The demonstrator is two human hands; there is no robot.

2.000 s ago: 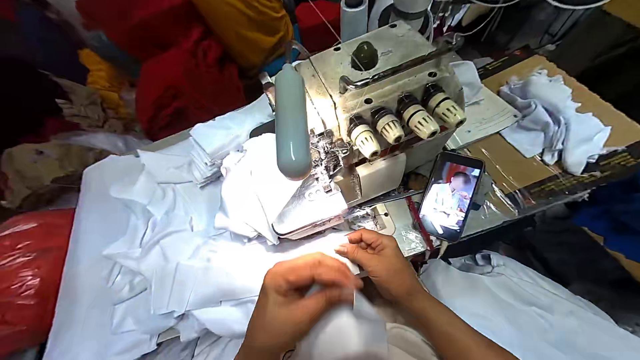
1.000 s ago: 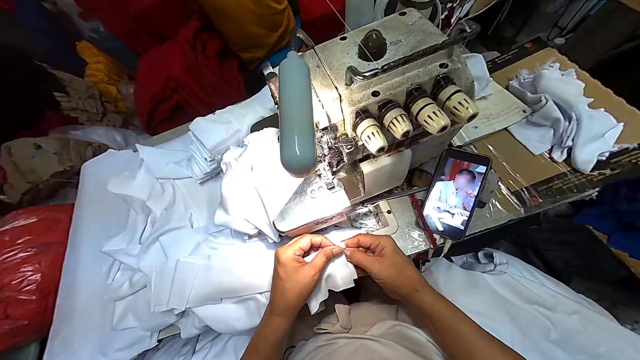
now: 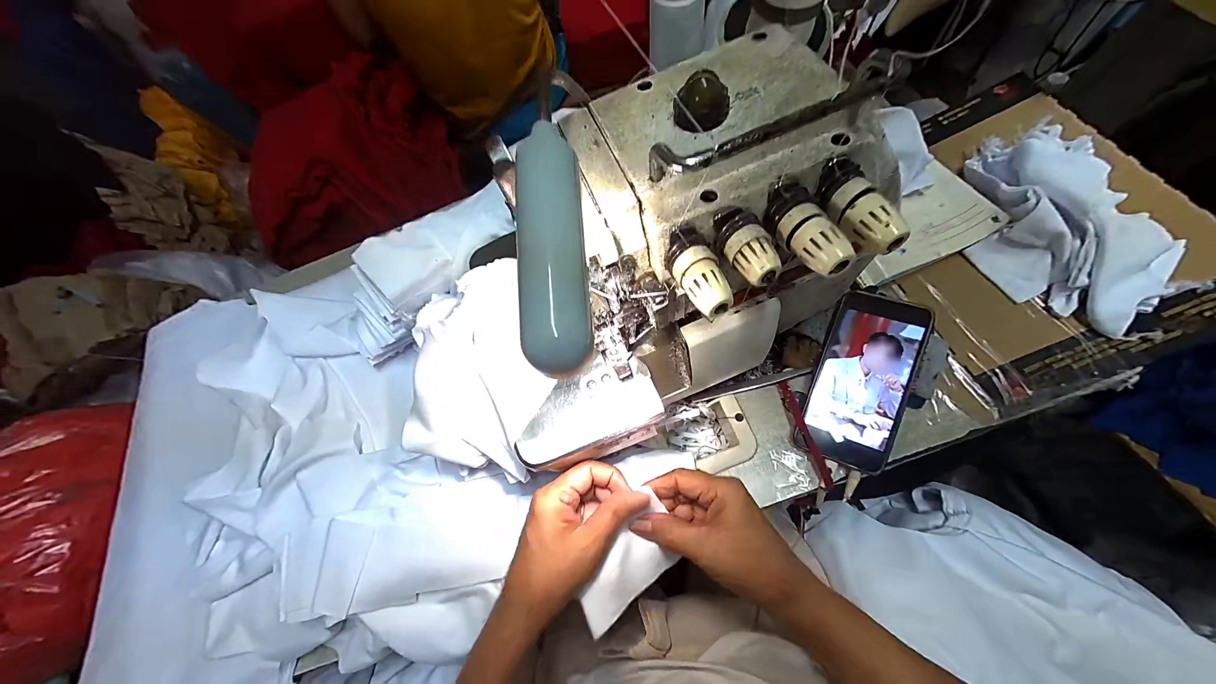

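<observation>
Just in front of an overlock sewing machine [image 3: 722, 123], my left hand [image 3: 579, 532] and my right hand [image 3: 717, 532] pinch the top edge of a small white fabric piece [image 3: 622, 579] between thumbs and fingers. The fingertips nearly meet, and the fabric hangs below them. Behind my left hand is the machine's metal cloth plate [image 3: 598, 408], with a bunched white fabric [image 3: 465, 380] at its left side. A grey-green elongated lamp or cover [image 3: 554, 256] partly hides the needle area.
Many white cut pieces [image 3: 380, 532] spread over the table to the left. A phone [image 3: 867, 380] leans upright right of the machine. Crumpled white fabric [image 3: 1064, 218] lies on cardboard [image 3: 1121, 161] at the right. A red plastic bag [image 3: 57, 532] stands at the far left edge.
Two seconds ago my left hand was lower and blurred, over the fabric; it has moved up beside my right hand. Over the last second both hands have stayed close together on the fabric.
</observation>
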